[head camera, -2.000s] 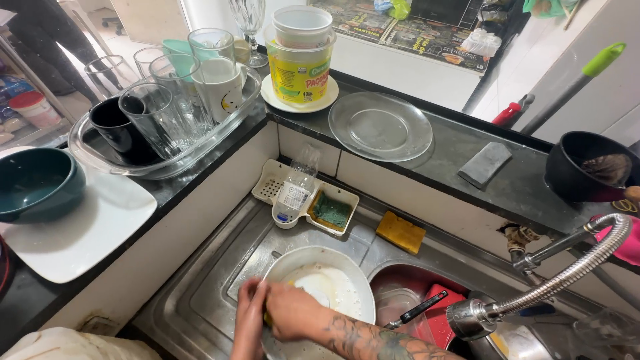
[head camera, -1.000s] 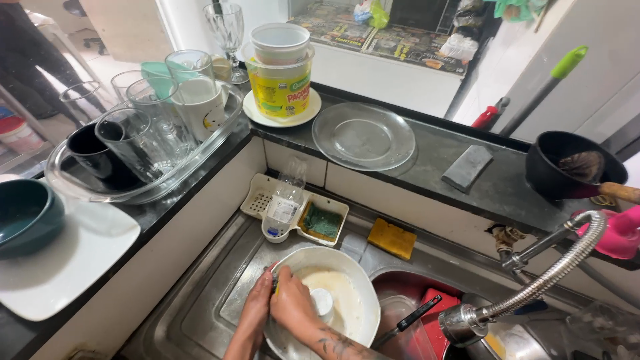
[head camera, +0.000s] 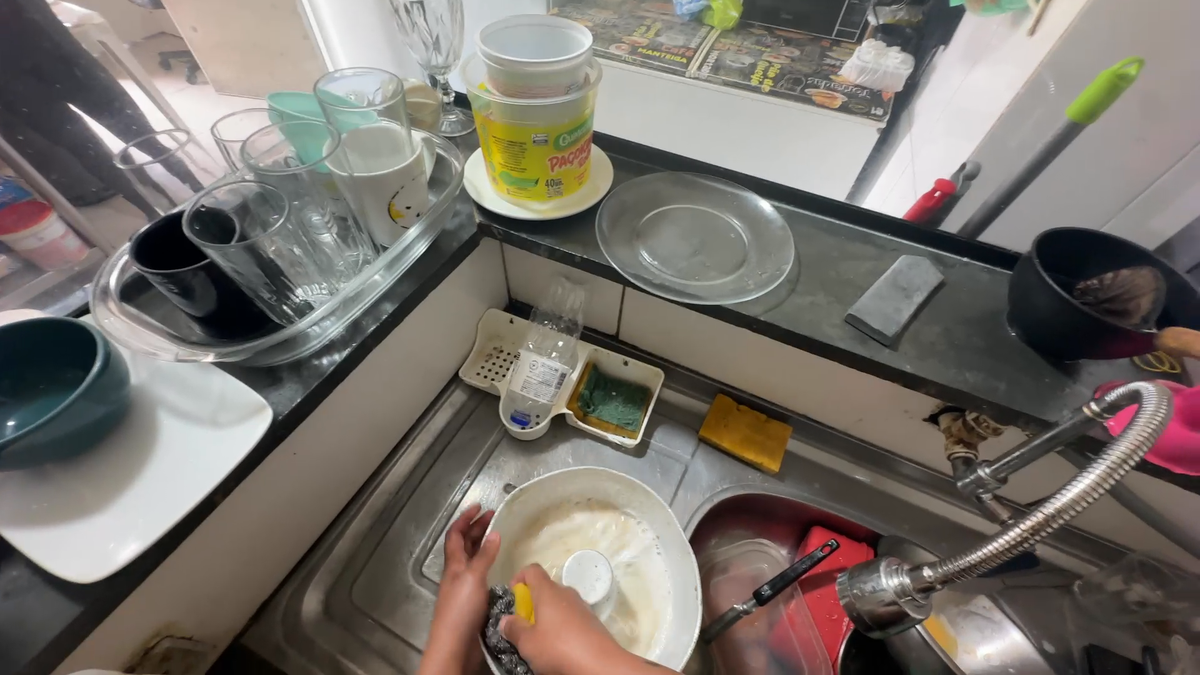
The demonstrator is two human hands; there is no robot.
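Note:
A white ring cake pan (head camera: pixel 656 544) with a centre tube and cloudy, soapy liquid stands on the steel drainboard, left of the sink bowl. My left hand (head camera: pixel 461 572) is at the pan's left rim, its fingers against the outer wall. My right hand (head camera: pixel 558 619) grips a yellow sponge (head camera: pixel 523 605) at the same side of the rim. Dark steel wool (head camera: pixel 502 637) shows between the two hands, against the rim. How far the left fingers close on the pan is partly hidden.
Right of the pan, the sink bowl holds a black-handled utensil (head camera: pixel 797 572) and red items, beneath a flexible faucet (head camera: pixel 1059 506). Behind are a sponge holder (head camera: pixel 609 431) with a plastic bottle and a yellow sponge (head camera: pixel 745 433). Glassware in a glass dish (head camera: pixel 356 300) lines the left counter.
The hands were together over the pan's left side; now the left hand lies on the outer wall, with its fingers spread. The steel wool has come into sight.

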